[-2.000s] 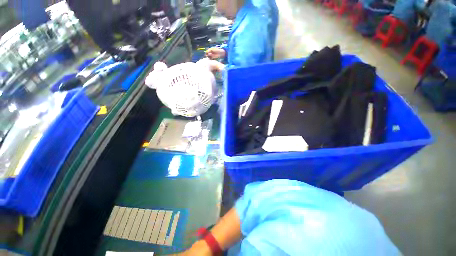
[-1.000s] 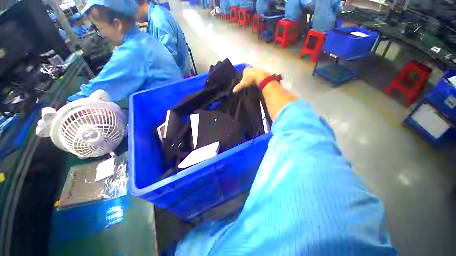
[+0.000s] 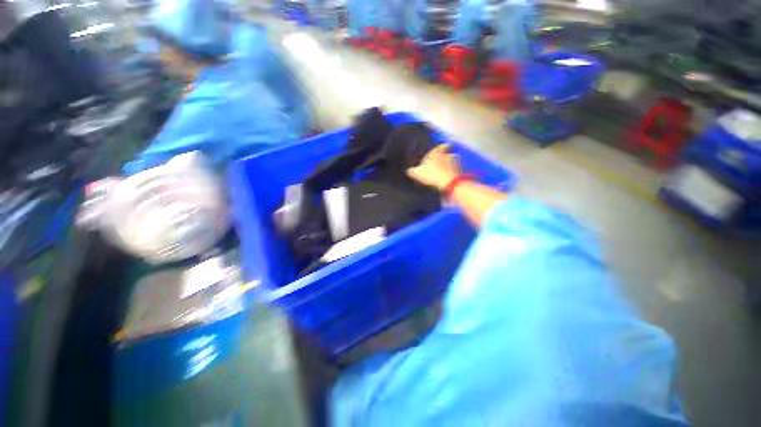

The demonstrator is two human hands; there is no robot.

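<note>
A blue tote (image 3: pixel 367 304) stands in front of me to the right of the bench. Loose black sheets or cloth-like material (image 3: pixel 380 200) and several white pieces (image 3: pixel 336 212) lie in it. My right hand (image 3: pixel 435 169), bare with a red band at the wrist, is at the tote's far right side, on or just over the black material. The picture is blurred, and I cannot tell whether the fingers hold any of it. My left hand is not in view.
A white fan (image 3: pixel 171 208) stands on the bench left of the tote, with a bagged grey item (image 3: pixel 163 300) before it. A person in blue (image 3: pixel 221 117) sits beyond the fan. Red stools (image 3: pixel 664 129) and more blue totes stand across the aisle.
My right arm has come up from the bench and reached over the tote. The view has swung right. In the last second the hand has stayed at the tote's far right side.
</note>
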